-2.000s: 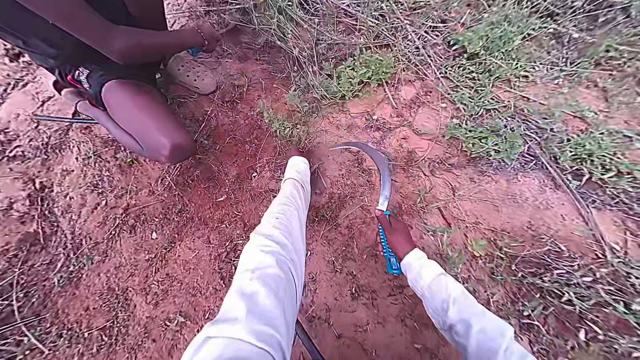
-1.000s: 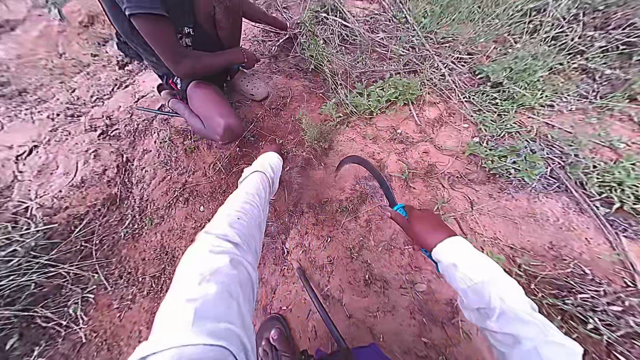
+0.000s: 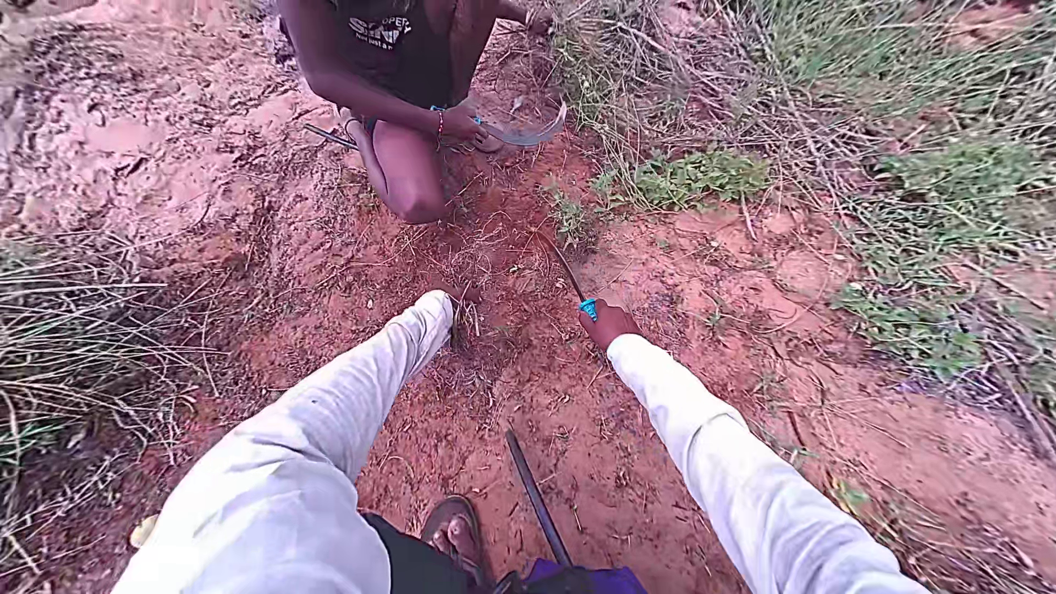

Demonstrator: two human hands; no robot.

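Observation:
My right hand (image 3: 609, 323), beyond a white sleeve, grips the turquoise handle (image 3: 588, 309) of a sickle. The narrow curved blade (image 3: 563, 262) points up and left, close over the red soil, and is seen nearly edge-on. My left hand (image 3: 464, 294) is low at the end of the other white sleeve, beside a small tuft of dry grass (image 3: 472, 320). Most of that hand is hidden by the cuff, so its fingers and any hold cannot be made out. The sickle lies to the right of my left hand, apart from it.
A co-worker (image 3: 388, 91) kneels ahead, holding another sickle (image 3: 528, 134). Dry and green brush (image 3: 701, 177) spreads along the right, with tall grass (image 3: 91, 355) at left. A dark rod (image 3: 536, 495) is between my arms, near my sandalled foot (image 3: 456, 532).
The sickle in my right hand has turned from broadside to nearly edge-on. The co-worker's sickle, not visible earlier, now shows. The view has shifted leftward.

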